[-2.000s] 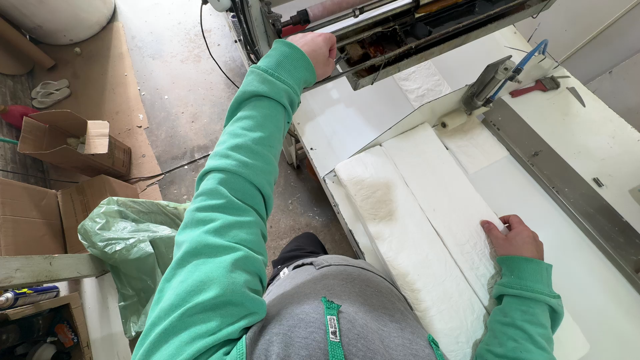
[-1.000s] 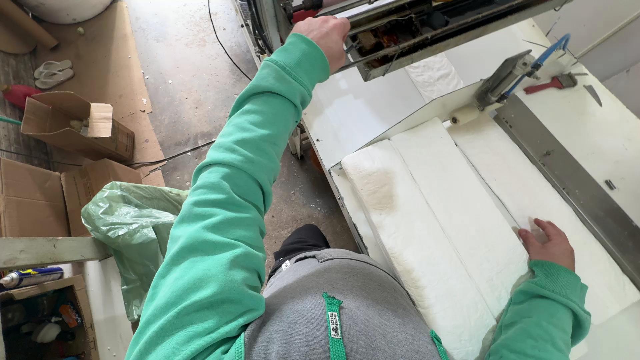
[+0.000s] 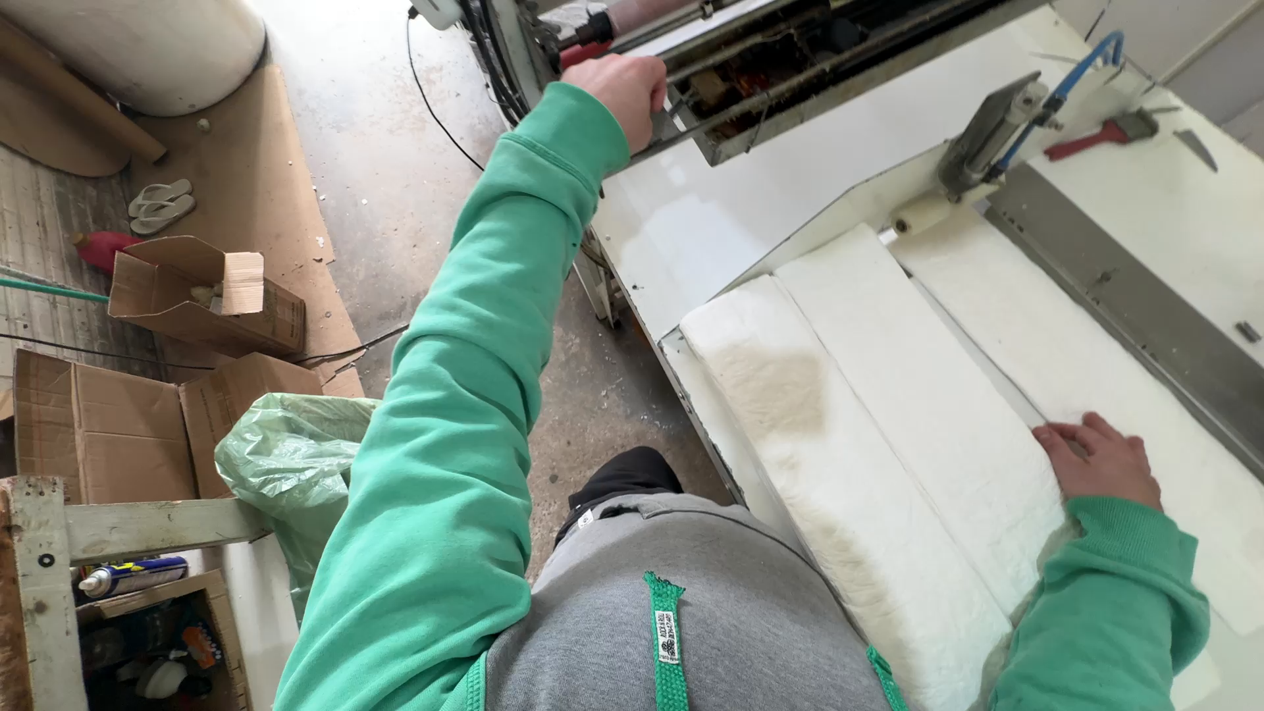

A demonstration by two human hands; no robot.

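Observation:
My left hand (image 3: 620,94) is curled at the edge of a metal machine frame (image 3: 750,109) at the top; whether it grips the frame is hard to tell. At the right, my right hand (image 3: 1101,459) rests with bent fingers at the far edge of a flat white stack of soft sheets (image 3: 908,375). A second white stack (image 3: 800,395), bearing a beige patch, lies against it on the near side. Beyond a narrow gap runs another white strip (image 3: 1066,326). A white roller (image 3: 923,212) under a metal cylinder (image 3: 987,138) sits at the strips' upper end.
A grey metal rail (image 3: 1126,286) crosses the white table at the right. Behind it lie a red-handled brush (image 3: 1101,135) and a pointed blade (image 3: 1197,149). Cardboard boxes (image 3: 207,296), a green plastic bag (image 3: 296,449) and a wooden frame (image 3: 163,530) stand at the left.
My right hand has moved right from the top of the stack to its far edge. A gap and another white strip now show beyond that stack. My left hand has stayed by the machine frame.

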